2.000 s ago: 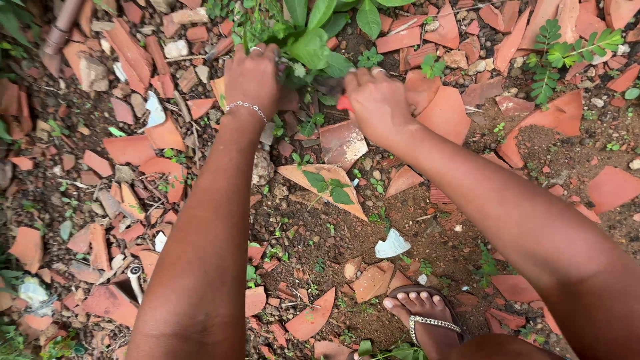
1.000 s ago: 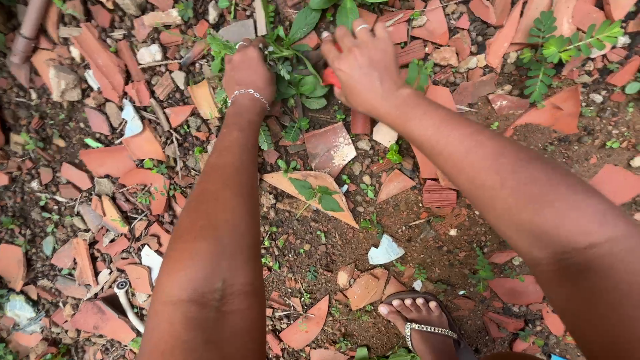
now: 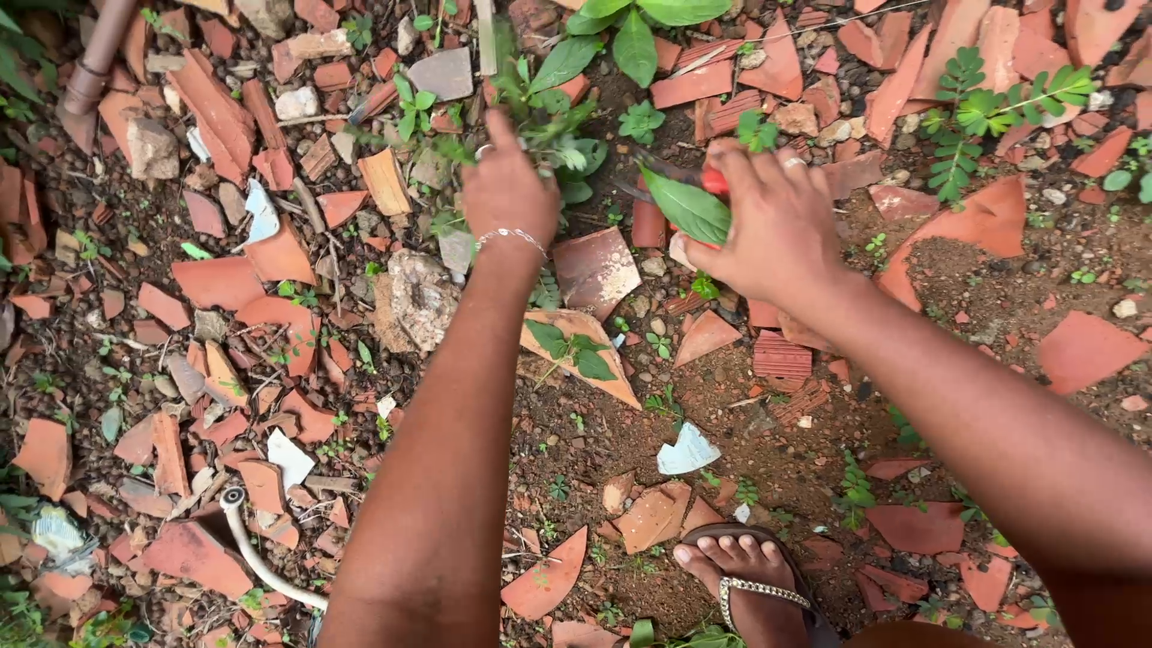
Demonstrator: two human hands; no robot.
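My left hand point(image 3: 510, 193), with a ring and a chain bracelet, is at a bunch of small-leaved green weeds point(image 3: 549, 126); the leaves are blurred, and whether the fingers grip them cannot be told. To its right, my right hand point(image 3: 778, 220) is closed around the red handles point(image 3: 715, 182) of a cutting tool. Its dark blades point left, partly behind a broad green leaf point(image 3: 688, 205) that lies against the handles. A broad-leaved plant point(image 3: 635, 40) grows above and between the hands. Below them, a cut sprig point(image 3: 571, 349) rests on a triangular tile shard point(image 3: 598, 360).
Broken terracotta shards point(image 3: 211, 283) and stones point(image 3: 418, 301) cover the soil. A brown pipe point(image 3: 99, 58) stands at the top left, and a bent whitish tube point(image 3: 261, 562) lies at the lower left. My sandaled foot point(image 3: 751, 576) is at the bottom. A feathery-leaved seedling point(image 3: 963, 121) grows at the right.
My right hand has moved right and down, away from my left hand, with the red-handled tool. A broad leaf now shows against the tool.
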